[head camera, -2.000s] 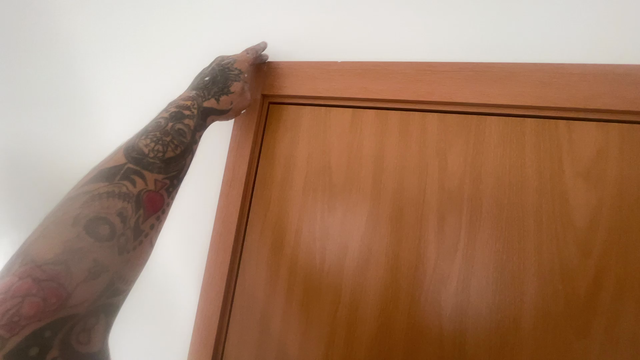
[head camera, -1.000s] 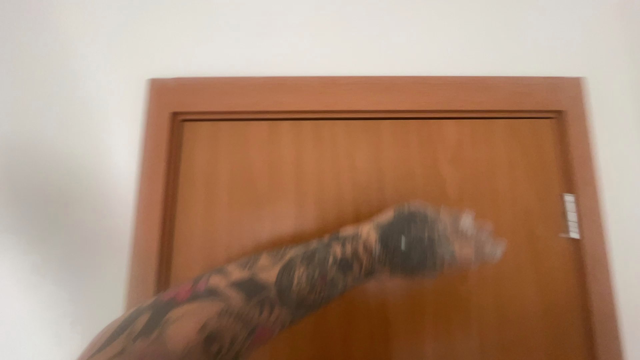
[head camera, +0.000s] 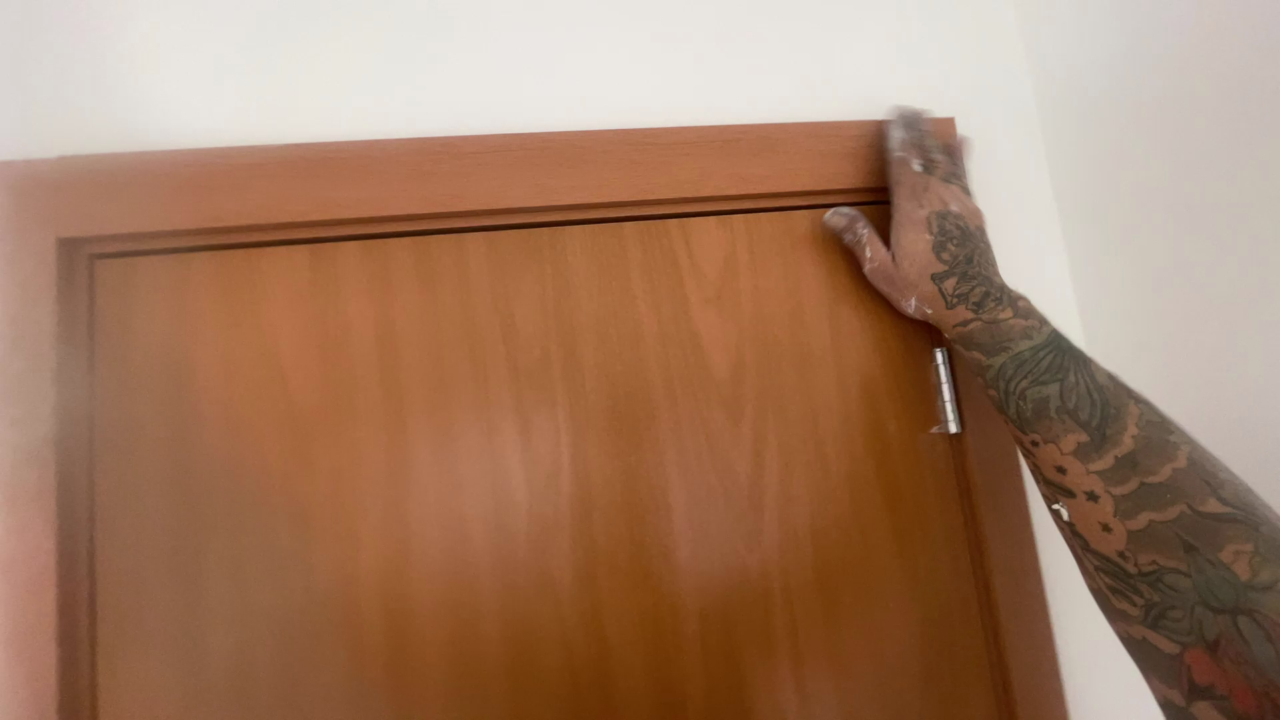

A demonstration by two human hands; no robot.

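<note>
My right hand [head camera: 930,220] is at the upper right corner of a reddish-brown wooden door frame [head camera: 480,180], its palm side toward the wood. The thumb stands apart from the fingers, which are blurred, and whitish residue marks the skin. Nothing is seen held in it. Below the wrist, a metal hinge [head camera: 946,390] sits between the frame and the wooden door panel [head camera: 520,460]. The door is shut within its frame. My left hand is out of view.
A white wall [head camera: 560,60] surrounds the top of the frame. At the right, another pale wall [head camera: 1170,200] meets it in a corner close beside the door frame.
The left hand, earlier at the frame's upper left corner and then blurred across the door, has left the view. The right hand has come in at the upper right corner. The view has shifted.
</note>
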